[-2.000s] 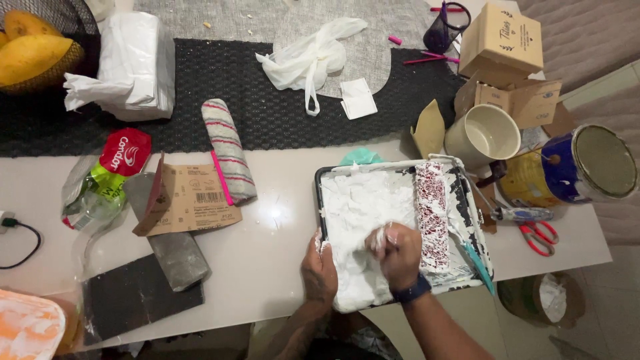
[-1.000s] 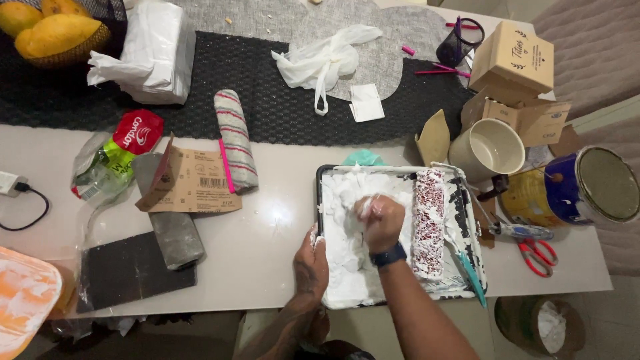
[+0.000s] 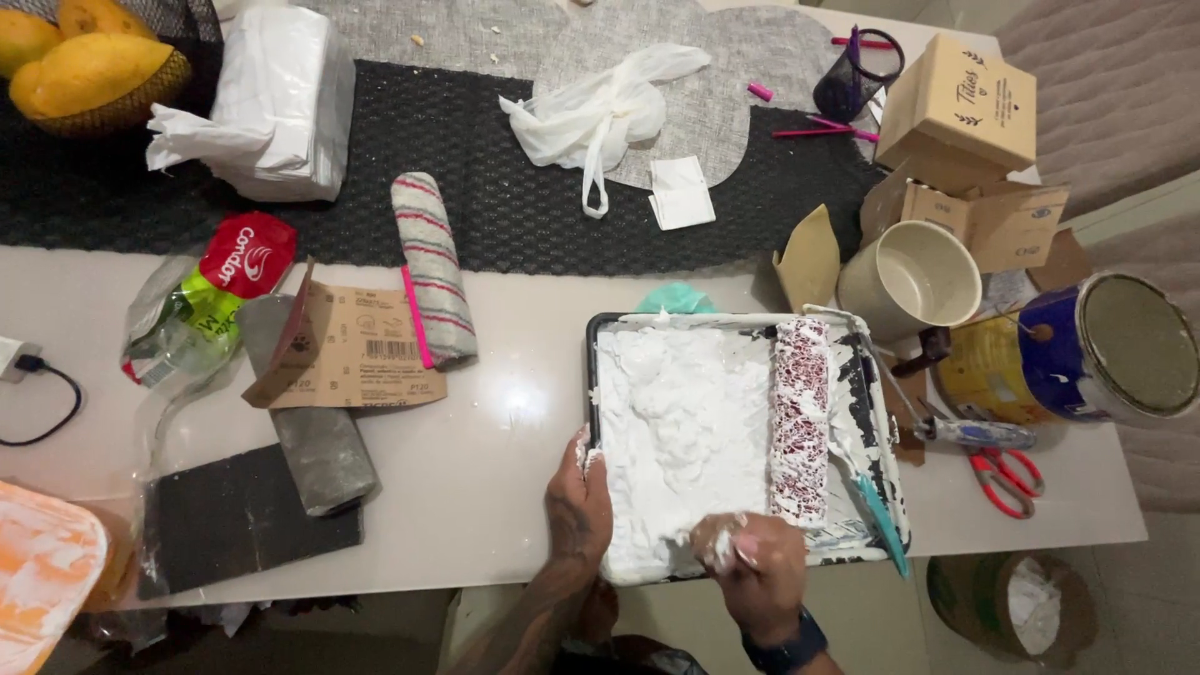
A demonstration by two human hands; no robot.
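My left hand grips the left rim of a black paint tray near its front corner. White paste fills most of the tray. Over the front part of the paste is my right hand, its fingers curled and smeared white; whether it holds something cannot be told. A red textured paint roller, coated in white, lies lengthwise in the tray's right part. Beside it, a turquoise-handled tool leans over the front right edge.
Right of the tray stand a beige pot, a large paint can and red-handled scissors. Sandpaper, a striped roller sleeve and a grey block lie left. An orange tub sits at the table's front left.
My right hand has moved from the middle of the paste towards the tray's front edge. My left hand stays at the tray's left side.
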